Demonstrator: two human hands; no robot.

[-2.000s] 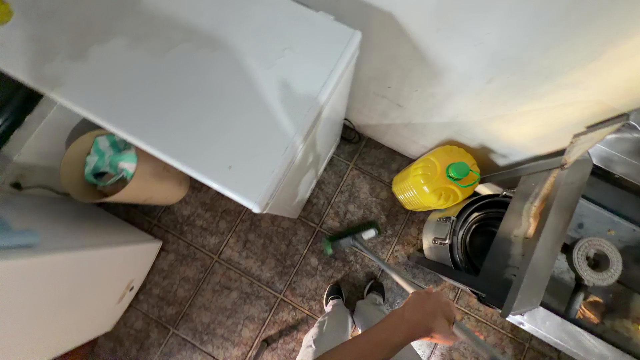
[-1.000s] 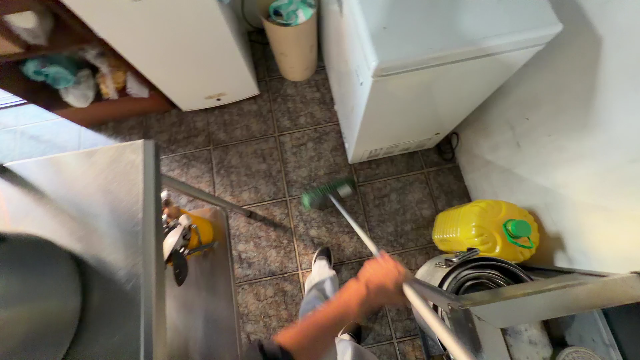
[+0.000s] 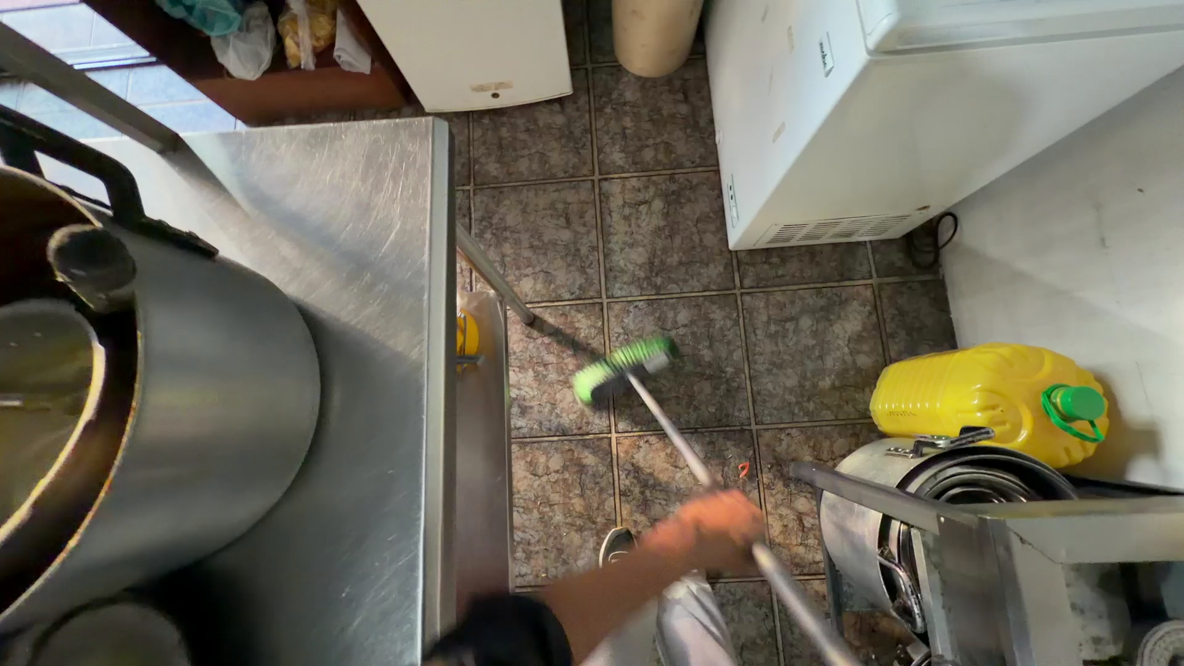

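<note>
My left hand (image 3: 717,529) is closed around the pale handle of a push broom (image 3: 671,425), with the forearm and dark sleeve coming in from the bottom. The handle runs down to the lower right and out of the picture. Its green-bristled head (image 3: 626,368) is on the brown tiled floor (image 3: 671,231), a little blurred, to the right of a steel table. A small orange-red scrap (image 3: 743,469) lies on the tiles to the right of the handle. My right hand is not in view.
Left stands the steel table (image 3: 370,305) with a large metal pot (image 3: 222,370). A white chest freezer (image 3: 814,139) and a beige bin (image 3: 655,37) are at the top. Right are a yellow jug (image 3: 980,393), stacked pots (image 3: 860,527) and a metal frame (image 3: 1008,573). My shoe (image 3: 615,546) shows below.
The view has swung far to the left, bringing the steel table and large pot in. My left hand stays on the broom handle; the broom head is now closer to the steel table.
</note>
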